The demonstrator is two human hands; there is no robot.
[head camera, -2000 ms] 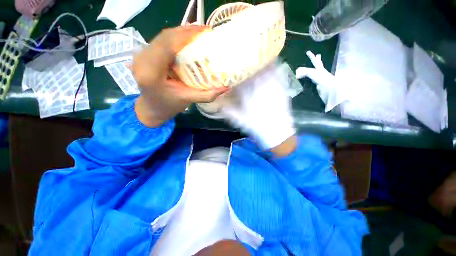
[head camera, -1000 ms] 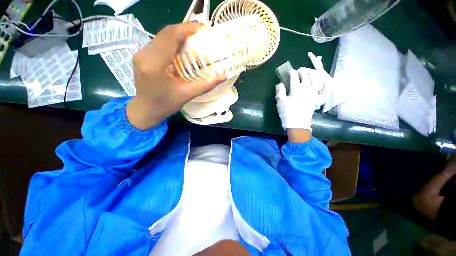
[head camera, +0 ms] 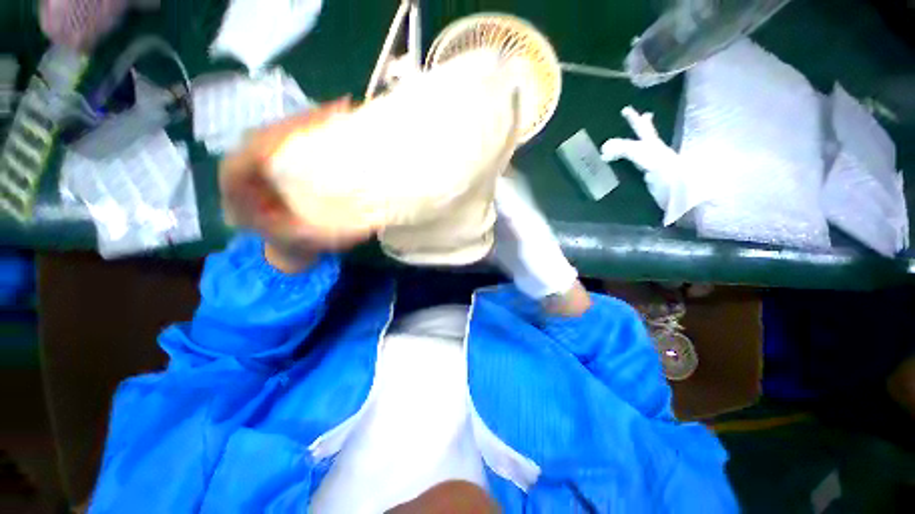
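A cream clip fan (head camera: 401, 151) is held above the bench's front edge, blurred by motion. My bare left hand (head camera: 271, 191) grips it at its left end. My right hand (head camera: 527, 236), in a white glove, is at the fan's lower right side; its fingers are hidden behind the fan, so its grip cannot be told. Another cream fan with a round slatted grille (head camera: 502, 60) lies on the bench just behind. A small grey-green block (head camera: 588, 165) lies to the right of my right hand.
A crumpled white glove (head camera: 657, 166), bubble bags (head camera: 752, 151) and a clear bottle (head camera: 692, 40) are at right. Label sheets (head camera: 140, 191), a sticker strip (head camera: 30, 151) and a pink fan (head camera: 85, 20) are at left. An open carton (head camera: 717, 351) below the bench holds a fan.
My right hand has moved left from beside the grey-green block to the held fan. The held fan has turned and shifted slightly left in my left hand.
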